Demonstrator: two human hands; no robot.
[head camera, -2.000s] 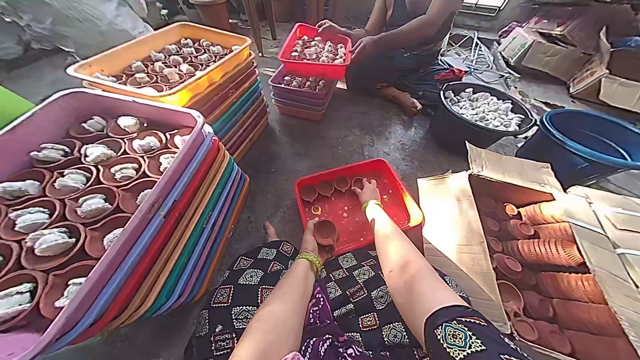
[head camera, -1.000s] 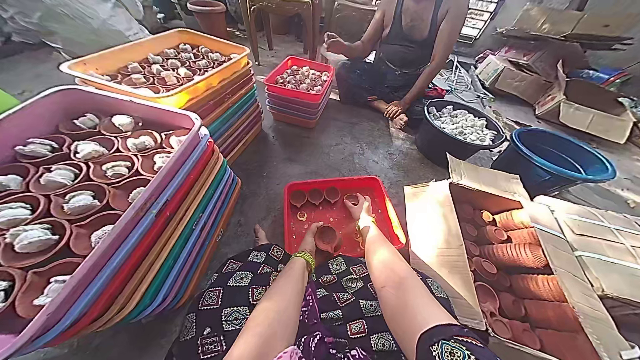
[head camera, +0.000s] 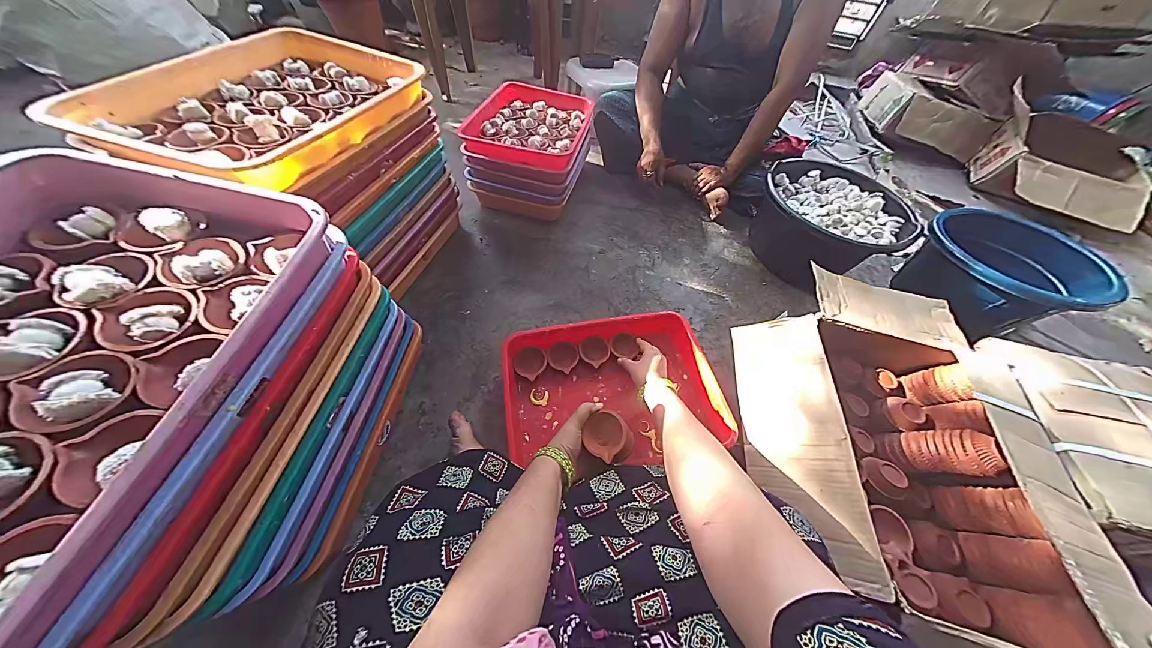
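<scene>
A red plastic tray (head camera: 576, 414) lies on the floor just beyond my lap. Along its far edge stand several small clay lamps (head camera: 563, 357) in a row. My right hand (head camera: 644, 362) has its fingers on the rightmost clay lamp (head camera: 625, 346) of that row. Over the tray's near edge, my left hand (head camera: 576, 436) holds a clay lamp (head camera: 606, 436), or perhaps a nested stack; the palm hides how many. Yellow ring-like marks or bits (head camera: 539, 396) show on the tray bottom.
At left rise tray stacks (head camera: 297, 441) topped with clay lamps holding white pieces; a smaller stack (head camera: 526, 175) stands ahead. An open cardboard box (head camera: 792, 432) of clay lamps is at right. Beyond are a black tub (head camera: 792, 225) of white pieces, a blue tub (head camera: 1008, 270) and a seated person (head camera: 720, 99).
The row on the red tray has gained a clay lamp at its right end since a second ago. The seated person's raised hand has come down to the legs.
</scene>
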